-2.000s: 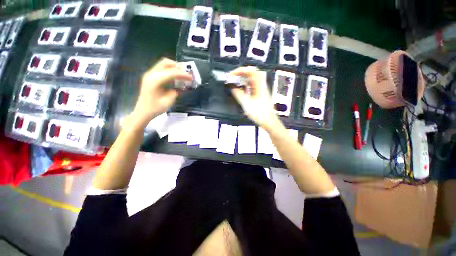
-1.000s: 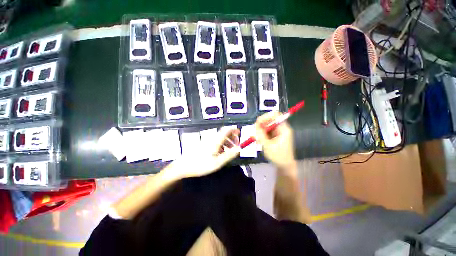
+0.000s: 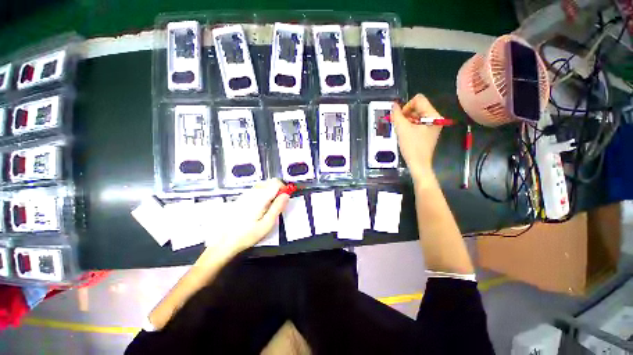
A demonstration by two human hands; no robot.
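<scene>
My right hand (image 3: 416, 135) holds a red marker pen (image 3: 430, 120), its tip at the upper part of a phone back (image 3: 382, 136) in the near right pocket of the clear tray (image 3: 277, 102). My left hand (image 3: 260, 211) holds a small red cap (image 3: 288, 188) between its fingertips at the tray's near edge. The tray holds two rows of white-rimmed phone backs, each with a dark oval at its near end. White batteries (image 3: 355, 213) lie in a row along the table edge, some hidden under my left hand.
Trays of phone backs with red ends (image 3: 35, 163) are at the left. A second red pen (image 3: 467, 158) lies to the right. Beyond are a pink fan (image 3: 482, 83) with a dark smartphone (image 3: 525, 81), a power strip (image 3: 554, 182) and black cables. A cardboard box (image 3: 531, 253) is below.
My right hand has moved away from my left with the uncapped marker, up to the near right phone back. My left hand has moved left and up with the cap.
</scene>
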